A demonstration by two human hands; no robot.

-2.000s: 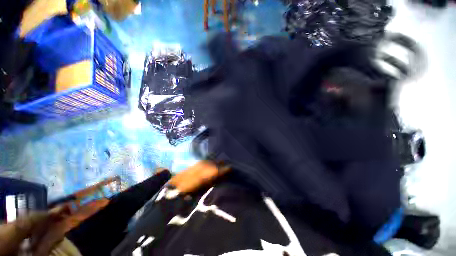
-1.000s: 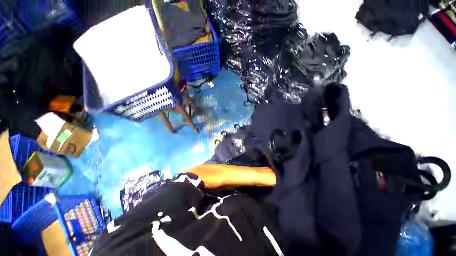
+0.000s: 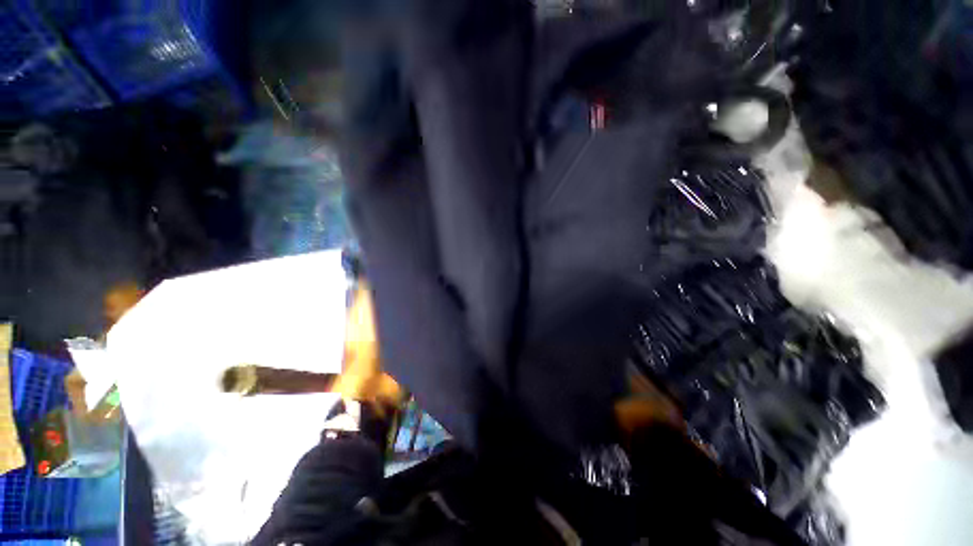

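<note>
A matte dark navy jacket [image 3: 469, 213] fills the middle of the view, raised in front of me and blurred. My left hand [image 3: 363, 357] is at its lower left edge and seems to grip the cloth. A brownish pole [image 3: 283, 381] sticks out to the left from behind or beside this hand; I cannot tell if they touch. My right hand [image 3: 645, 405] is small and blurred at the jacket's lower right edge and seems to grip it, its fingers mostly hidden. A small red mark shows on the jacket.
Black bagged garments [image 3: 726, 352] shine in a heap to the right, over a white surface [image 3: 907, 469]. A white sheet [image 3: 213, 320] covers a basket at left. Blue crates [image 3: 139, 43] stand at the upper left. A tin [image 3: 80, 443] and cardboard [image 3: 11, 400] are at the far left.
The view has turned, and the white-covered basket is now lower and closer. The jacket has moved left and hangs centrally. The pole and my right hand now show.
</note>
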